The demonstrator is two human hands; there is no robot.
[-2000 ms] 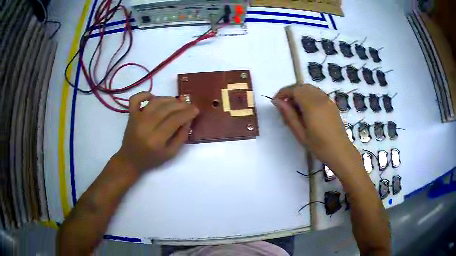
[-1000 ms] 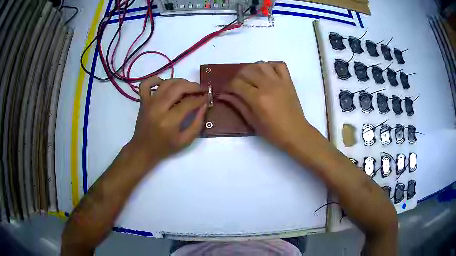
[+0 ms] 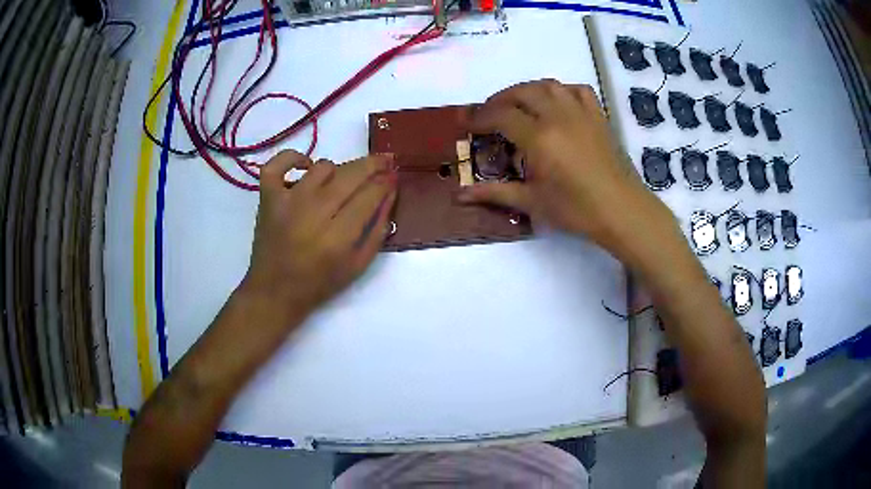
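Note:
The reddish-brown test fixture (image 3: pixel 420 215) lies on the white bench. A dark miniature speaker (image 3: pixel 493 159) sits at the locating nest (image 3: pixel 465 162) on its right half. My right hand (image 3: pixel 563 158) is around the speaker, thumb below and fingers above. A thin dark lead wire (image 3: pixel 420 169) runs left from it past the small central hole to my left fingertips. My left hand (image 3: pixel 320 215) is closed at the fixture's left edge, its fingertips hiding the contact terminals and the wire end.
The foam tray (image 3: pixel 645 406) with rows of speakers is at right, partly under my right forearm. Red and black test leads (image 3: pixel 368 81) loop at upper left to the tester (image 3: pixel 382 8) at the top edge. Stacked trays (image 3: pixel 57 239) stand at far left.
My right hand came from the tray side to the terminals, then moved back right to the nest, where the speaker now shows. My left hand stayed at the fixture's left edge.

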